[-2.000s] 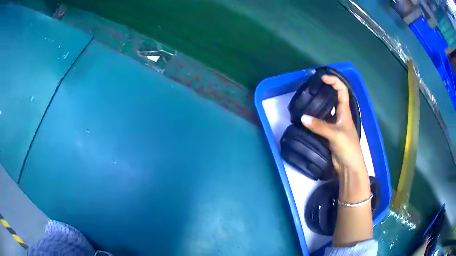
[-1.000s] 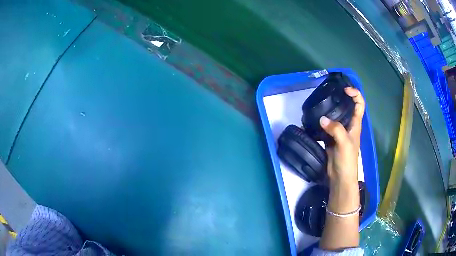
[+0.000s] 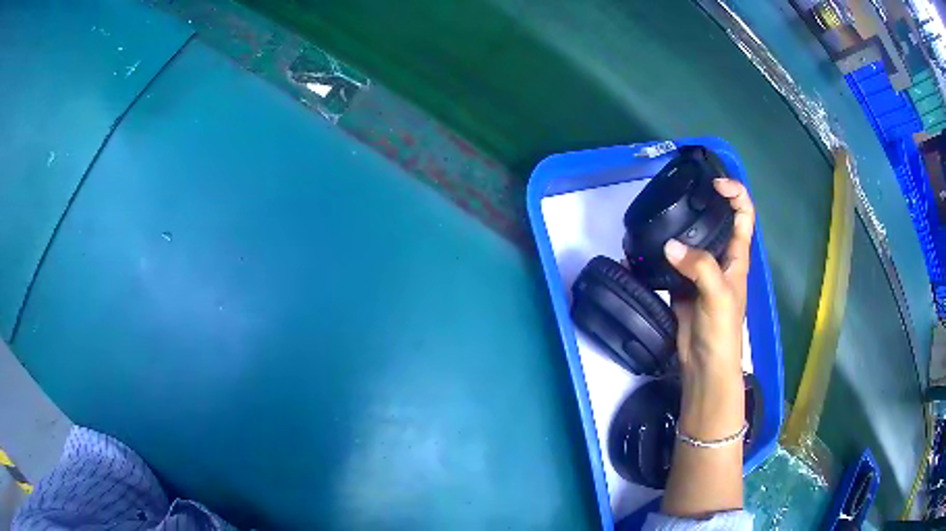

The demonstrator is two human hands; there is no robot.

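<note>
A blue tray with a white liner stands on the dark green belt at the right. My right hand is bare, reaches in from below and grips one ear cup of the black headphones, thumb on the near side, fingers on the far side. The other ear cup lies on the liner to the lower left. A glossy black rounded piece lies in the tray's near end, partly hidden by my forearm. My left hand is not in view; only a patterned sleeve shows at the lower left.
A teal worktop lies left of the tray. A yellow strip slants across the belt right of the tray. Another blue tray edge shows at the lower right. Blue crates stand at the upper right. Torn clear tape sits along the belt edge.
Since two seconds ago, the gripped ear cup has turned and sits slightly farther right, with its glossy outer side showing. Over the last second there is almost no movement.
</note>
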